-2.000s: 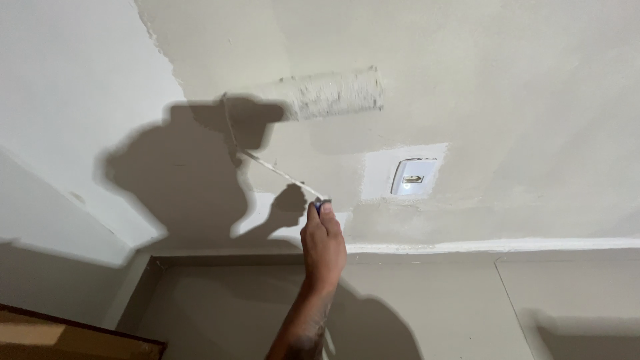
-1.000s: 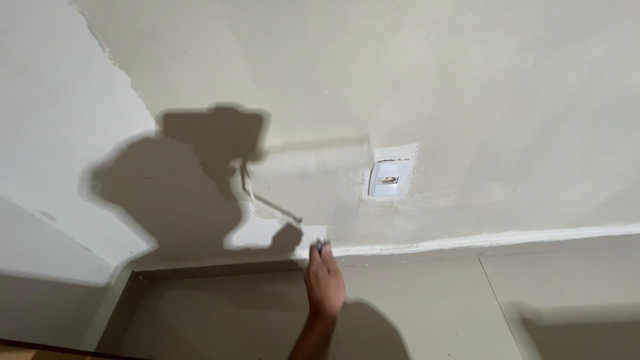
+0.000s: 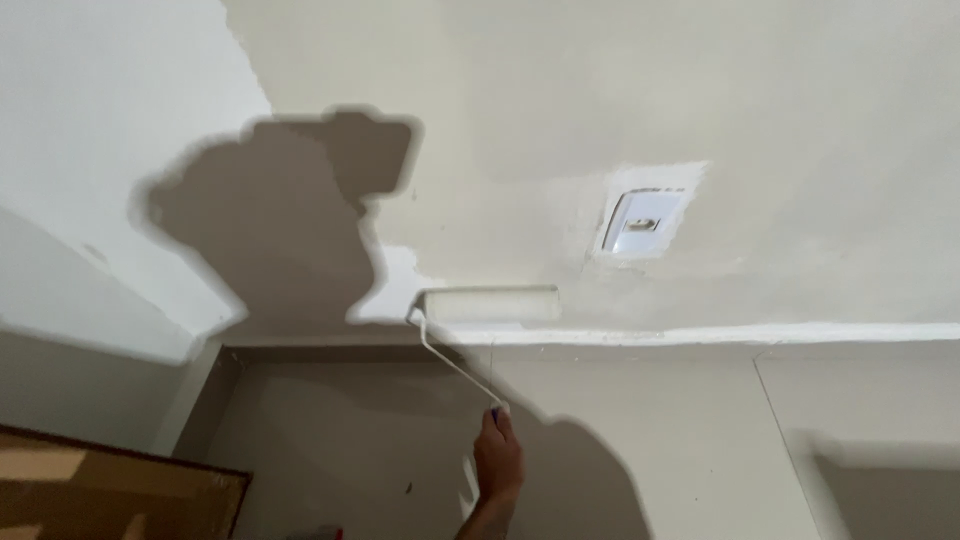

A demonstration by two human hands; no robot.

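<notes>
My right hand (image 3: 499,454) is closed around the handle of a paint roller, with a bit of blue showing at the grip. The thin, paint-covered frame rises to the left from my fist. Its pale roller sleeve (image 3: 491,304) lies level against the low part of the beige wall (image 3: 525,97), just above a white strip (image 3: 675,335) along the wall's foot. Above and right of the sleeve, a white electrical outlet plate (image 3: 643,223) sits within a patch of white wall. Left of the sleeve is another white patch (image 3: 394,285). My left hand is out of view.
A white side wall (image 3: 112,97) meets the beige wall at the left. Large tiles (image 3: 675,435) cover the floor below. A brown panel or box with a dark edge (image 3: 127,487) stands at the lower left. A small red thing shows at the bottom edge. Shadows fall across the walls and floor.
The roller sleeve has moved down the wall, from above the outlet's level to below it, near the white strip. My right hand has moved lower with the handle still in its grip.
</notes>
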